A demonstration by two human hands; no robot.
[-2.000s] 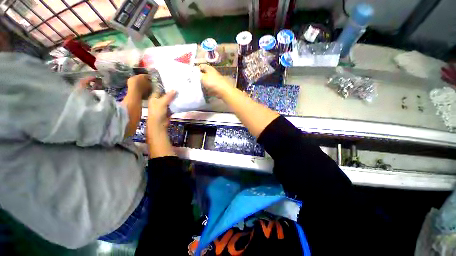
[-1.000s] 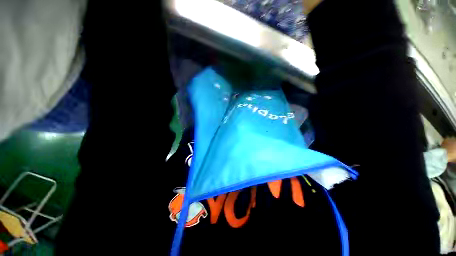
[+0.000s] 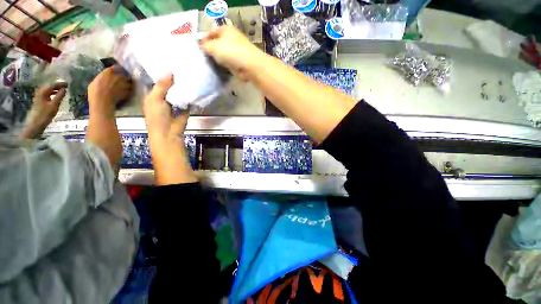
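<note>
A white bag (image 3: 178, 62) with a red printed patch is held up over the bench tray at the left. My left hand (image 3: 167, 113) grips its lower edge, thumb on the front. My right hand (image 3: 228, 52) holds its upper right edge with the fingers closed on it. What is inside the bag cannot be seen. Below, a blue circuit board panel (image 3: 277, 155) lies between the rails, and another panel (image 3: 135, 148) lies further left, partly behind my left forearm and a neighbour's arm.
A person in a grey sleeve (image 3: 59, 190) works close at the left. A clear bag of silvery parts (image 3: 295, 40), solder spools (image 3: 335, 28), a further blue panel (image 3: 332, 80) and another clear component bag (image 3: 422, 67) lie behind the rails (image 3: 249, 123). A rod (image 3: 498, 176) lies in the rail gap.
The view dipped to the apron, then came back to the bench. The white bag is still in both hands and now appears higher and further left. The neighbour's hands appear further left.
</note>
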